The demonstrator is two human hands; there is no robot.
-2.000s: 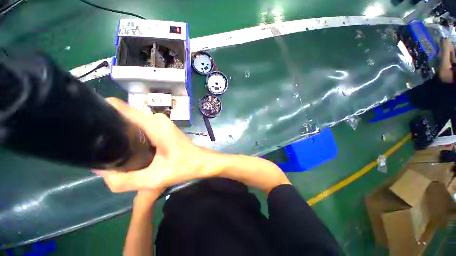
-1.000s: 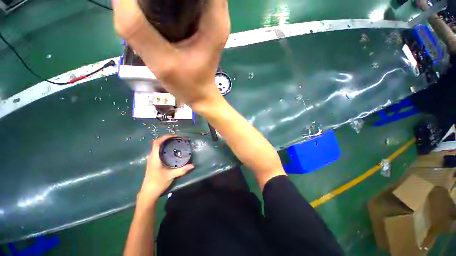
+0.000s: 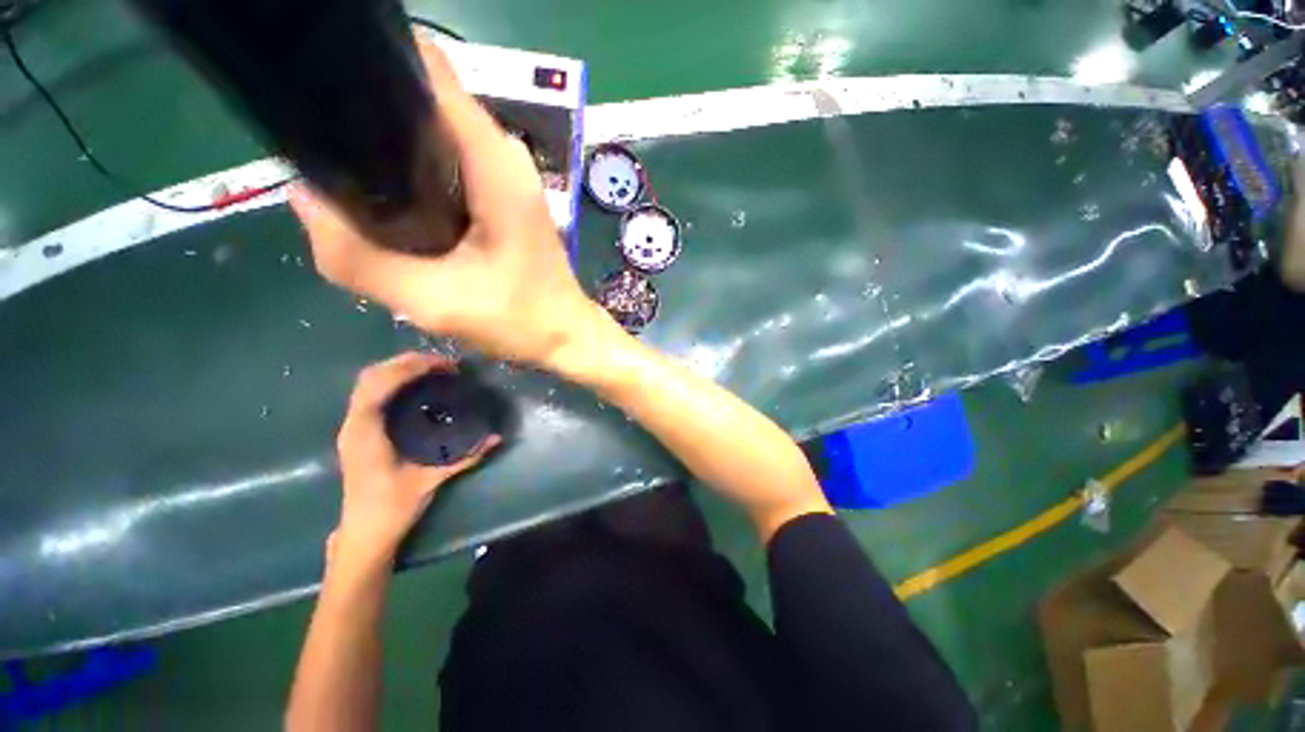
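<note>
A black, palm-sized cylindrical unit (image 3: pixel 437 419) stands on the green bench with its dark round end face up, slightly blurred. My left hand (image 3: pixel 379 458) is shut around its left and near side. The electric screwdriver (image 3: pixel 322 100), a thick black barrel, is large and blurred near the camera at the upper left. My right hand (image 3: pixel 480 265) is wrapped around its lower part, above and beyond the unit. The screwdriver's tip is hidden behind my right hand.
The white and blue screw feeder (image 3: pixel 530 79) is mostly hidden behind my right hand. Two white-faced discs (image 3: pixel 651 239) and a dish of glinting bits (image 3: pixel 630 299) lie beside it. A blue stool (image 3: pixel 905 455) stands past the bench (image 3: pixel 859 286) edge; cardboard boxes (image 3: pixel 1166 601) lie lower right.
Since one second ago, my left hand and the unit have shifted left. My right hand and the screwdriver have moved left and lower, uncovering the discs and dish and part of the feeder.
</note>
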